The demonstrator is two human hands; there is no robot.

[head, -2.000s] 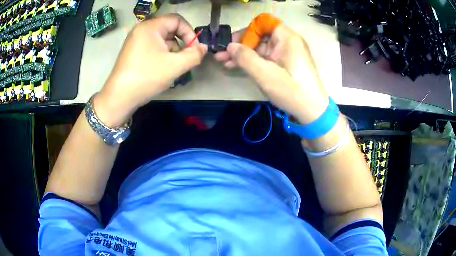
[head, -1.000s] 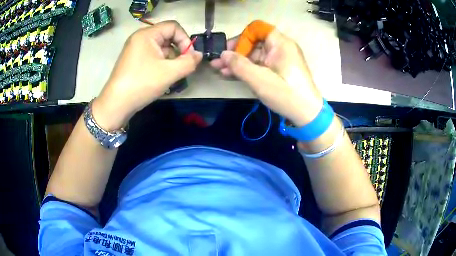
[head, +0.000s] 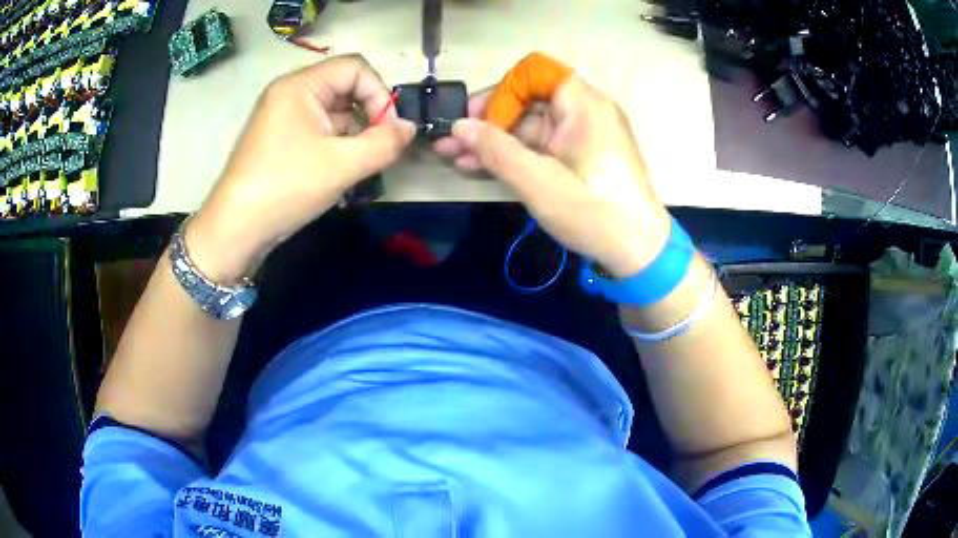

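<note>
A small black plug housing [head: 445, 102] is held between my two hands over the pale board. My left hand [head: 320, 131] pinches a red lead wire [head: 387, 106] at the housing's left side. A dark part [head: 363, 191] shows below my left hand, mostly hidden. My right hand [head: 552, 142], with an orange finger cot [head: 525, 86] on one finger, grips the housing's right side. The dark rod of the fixed soldering iron [head: 431, 34] points down at the housing's top edge; whether it touches cannot be told.
Rows of circuit boards [head: 58, 116] lie in a black tray at left. A single green board [head: 201, 42] and a yellow-black part [head: 294, 15] lie at the back. A heap of black housings [head: 840, 79] is at right. A bin of boards [head: 786, 326] stands beside my right forearm.
Both hands and the housing have moved slightly toward me and left. More of the iron's rod and its narrow tip now shows above the housing.
</note>
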